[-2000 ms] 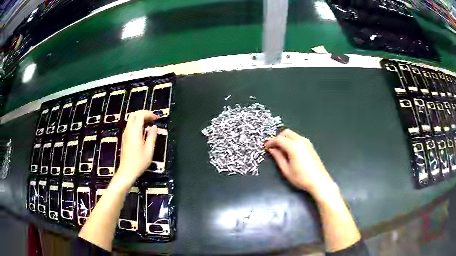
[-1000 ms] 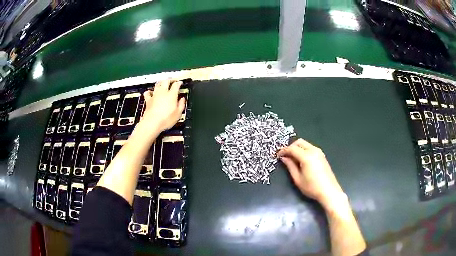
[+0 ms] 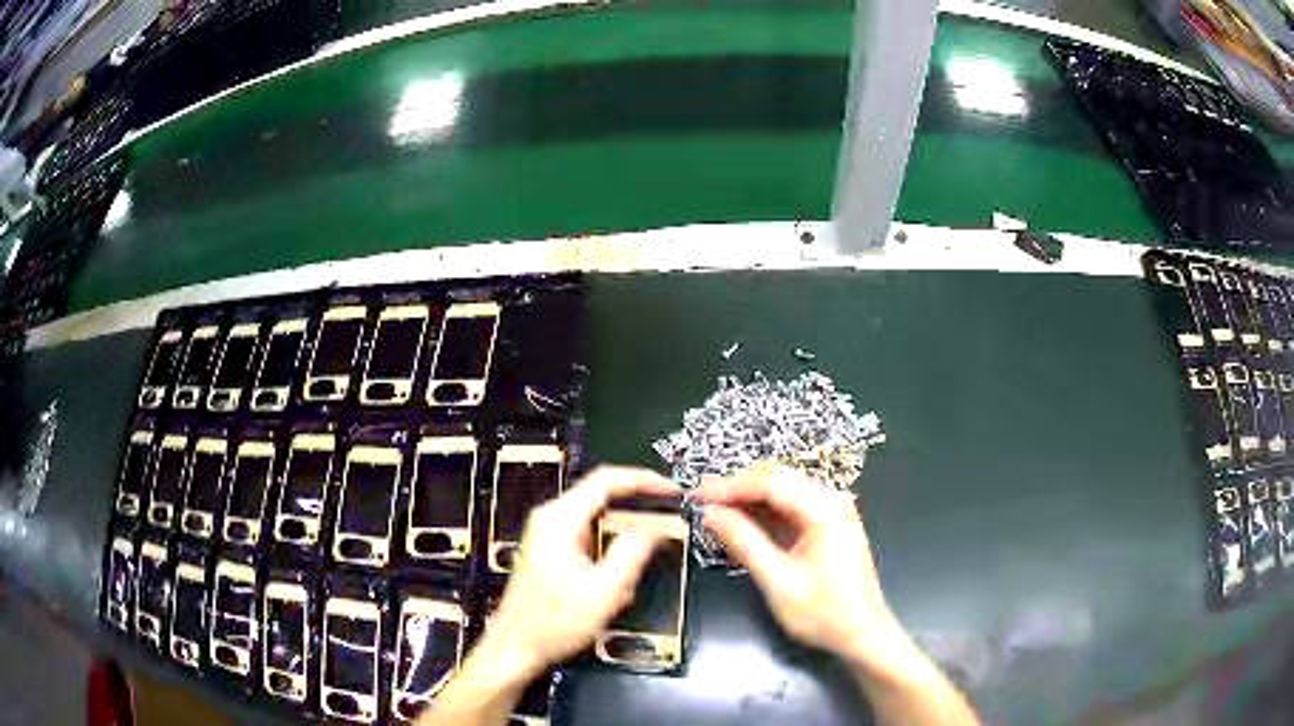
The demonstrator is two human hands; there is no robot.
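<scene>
A device housing (image 3: 650,603), black with a beige frame, is held by my left hand (image 3: 575,567) in front of the metal pile. My right hand (image 3: 795,546) has its fingertips pinched together at the top end of the housing, touching or nearly touching my left fingertips; whether a cylinder is between them is too small to tell. The pile of small metal cylinders (image 3: 773,426) lies behind my hands, partly hidden by them. The black blister tray (image 3: 546,341) with rows of housings is at the left; its back right pocket is plain black.
A metal post (image 3: 883,135) rises from the pale edge strip (image 3: 667,255). A small black object (image 3: 1039,247) lies on the strip. Another filled tray (image 3: 1235,426) is at the right. The green belt (image 3: 639,156) runs behind. More cylinders (image 3: 40,461) lie at the far left.
My left hand has taken a housing from the tray's back right pocket and brought it in front of the pile. My right hand has moved left from the pile's right edge to meet it.
</scene>
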